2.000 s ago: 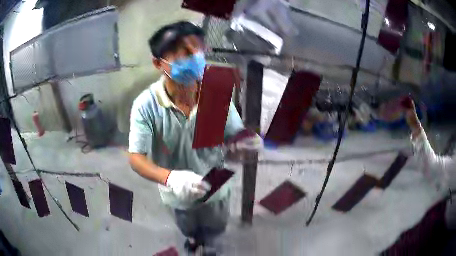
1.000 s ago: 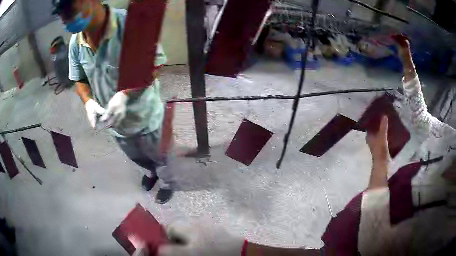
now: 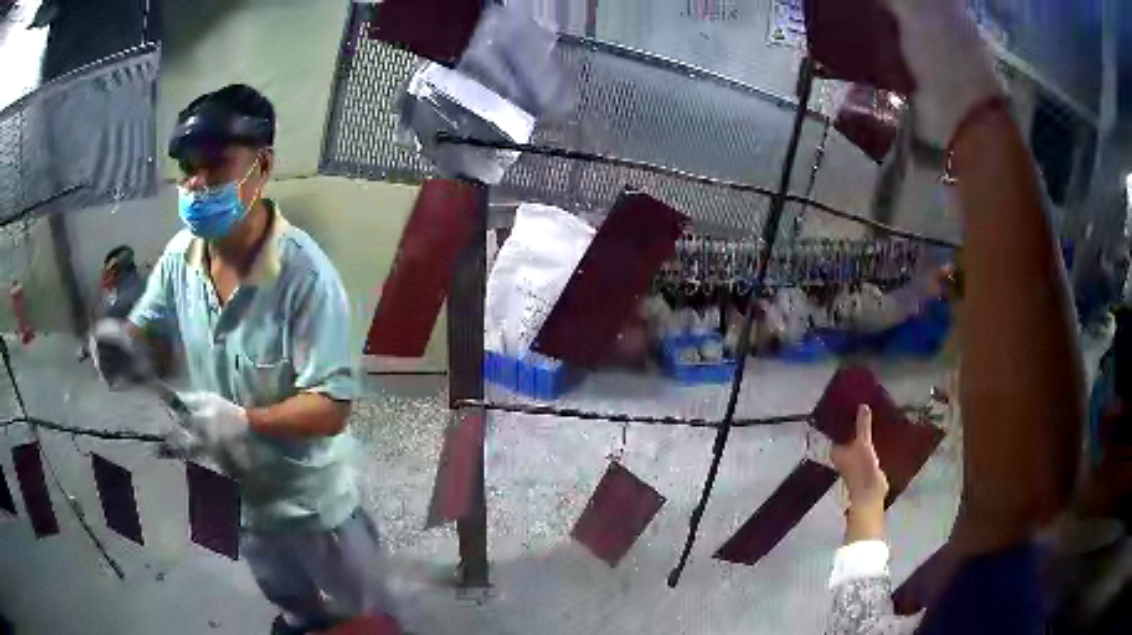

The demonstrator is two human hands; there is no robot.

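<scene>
My right hand (image 3: 946,62), in a white glove with a red wristband, is raised at the top right. It grips the right edge of a dark red panel (image 3: 857,35) beside the rack upright (image 3: 772,236); its fingers are blurred. My left hand is not in view. A red piece (image 3: 360,624) shows at the bottom edge, cut off. Other dark red panels hang from the crossbars, one upper panel (image 3: 613,279) at centre and a smaller one (image 3: 618,512) below on a wire hook.
A masked person (image 3: 267,335) with gloves stands at left beyond the rack. Another person's bare hand (image 3: 862,457) holds a panel at lower right. A steel post (image 3: 468,310) stands at centre, with papers (image 3: 466,118). Blue crates (image 3: 521,372) and a white sack (image 3: 540,267) are behind.
My right arm has gone from the bottom, where it held a panel, up to the top right. The view has tilted up. The masked person has turned, hands now apart at left.
</scene>
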